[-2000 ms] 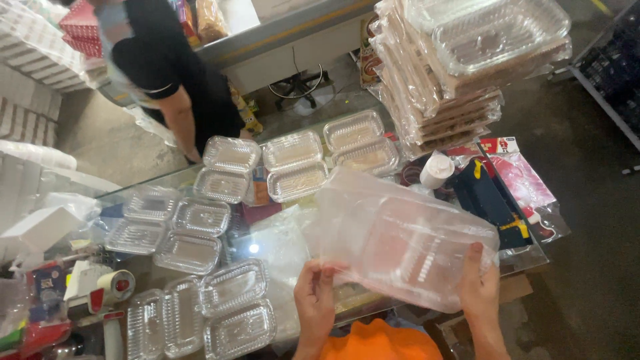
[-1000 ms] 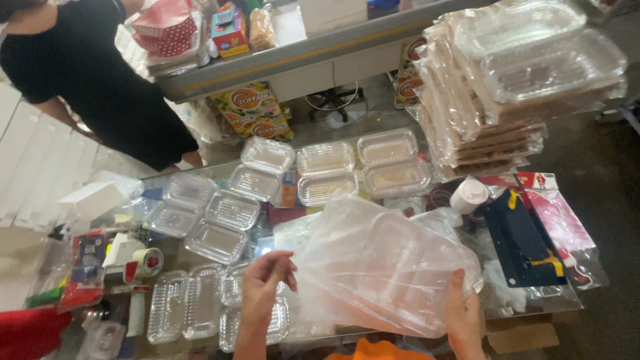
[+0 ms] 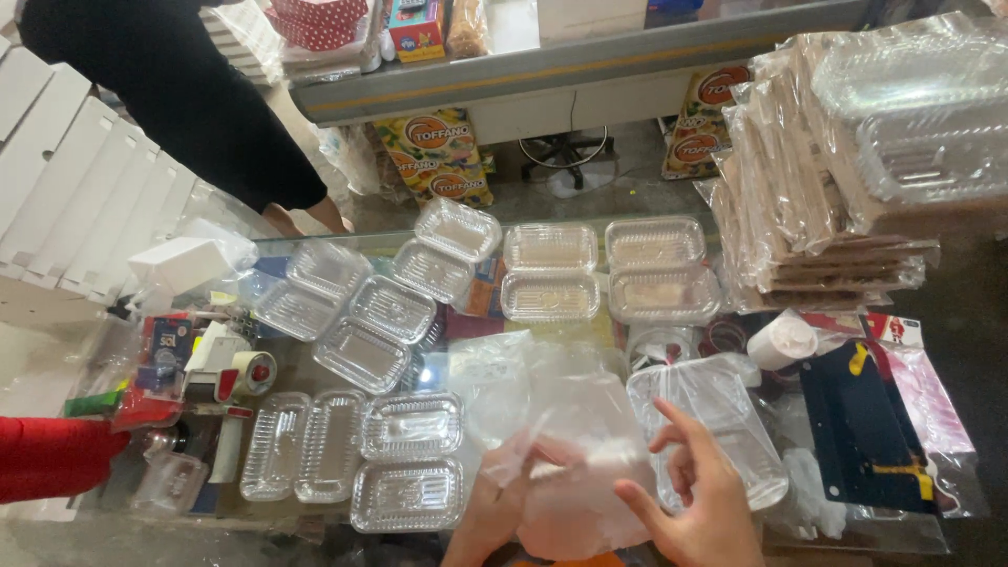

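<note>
My left hand [image 3: 504, 480] is closed on the edge of a translucent plastic bag [image 3: 587, 472], its fingers partly seen through the film. At the bag's right, my right hand [image 3: 689, 480] has its fingers apart and holds nothing. Beyond that hand a clear plastic tray in a film bag [image 3: 748, 441] lies on the glass counter. A stack of flat plastic bags [image 3: 488, 378] lies behind my left hand. Open clear hinged containers stand to the left, one of them near my left hand [image 3: 409, 492], and others farther back [image 3: 551, 248].
Tall wrapped stacks [image 3: 819, 181] stand at the back right, with a white roll [image 3: 780, 340] and a dark blue board [image 3: 858, 433] in front. A tape dispenser [image 3: 228, 374] is at the left. A person [image 3: 181, 102] stands beyond the counter; a red sleeve [image 3: 55, 457] shows at the left edge.
The filmy bundle that my right hand held is let go; a bagged tray now lies at the right. My left hand, which was apart from the bundle one second ago, now grips a bag.
</note>
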